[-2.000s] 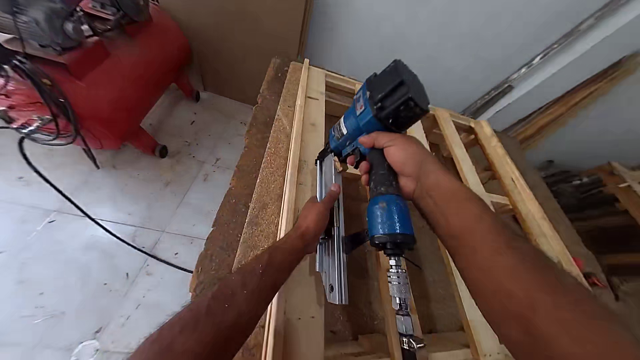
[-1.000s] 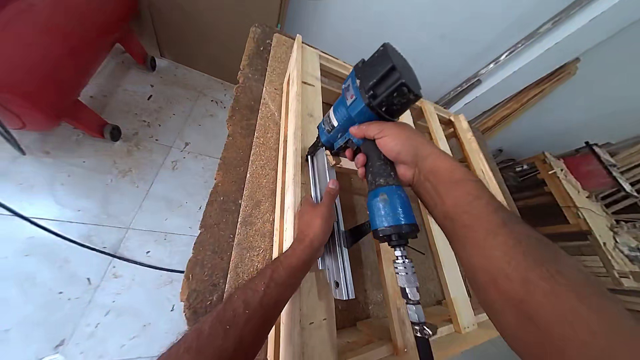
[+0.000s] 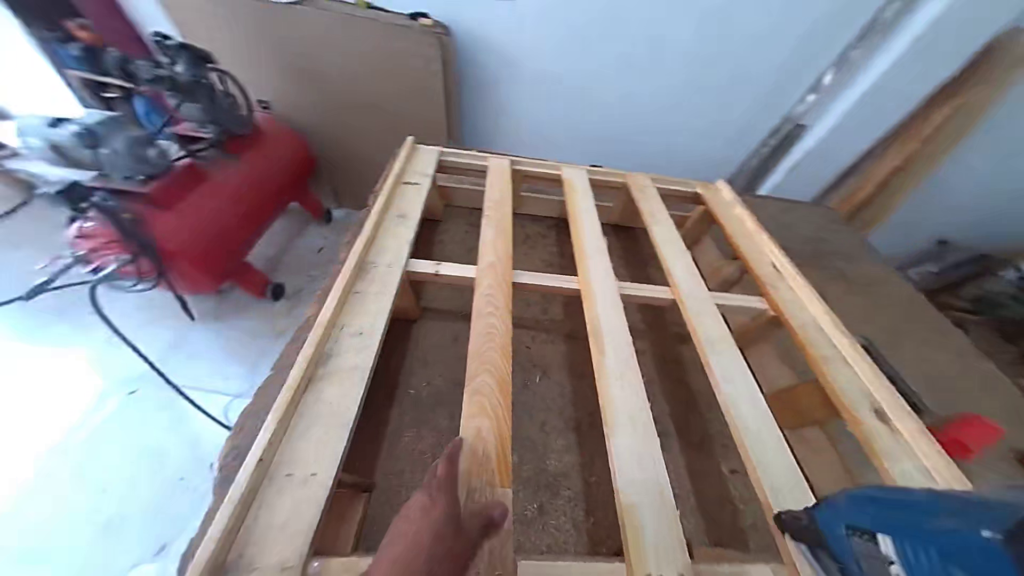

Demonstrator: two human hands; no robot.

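Note:
A slatted wooden frame [image 3: 632, 360] lies on a particle-board worktop [image 3: 800, 232]. My left hand [image 3: 444, 512] is at the bottom, against the near end of the second slat from the left [image 3: 490, 376], with the thumb over its top face and the fingers along its left side; how firmly it grips is unclear. At the lower right a blue pneumatic nailer [image 3: 920, 528] lies over the near end of the frame's right side, its nose close to the fourth slat [image 3: 728, 376]. My right hand is out of view, so its hold on the nailer cannot be seen.
On the floor at the left stands a red air compressor [image 3: 232, 208] with a black hose [image 3: 152, 368]. Brown boards [image 3: 376, 96] lean on the wall behind. A red object [image 3: 968, 436] rests on the worktop right of the frame. Timber [image 3: 936, 136] leans at the right.
The nailer has moved from the frame's left board to the lower right. My left hand has left the nailer's magazine and is at a slat. My right hand has gone out of view. The view has shifted widely.

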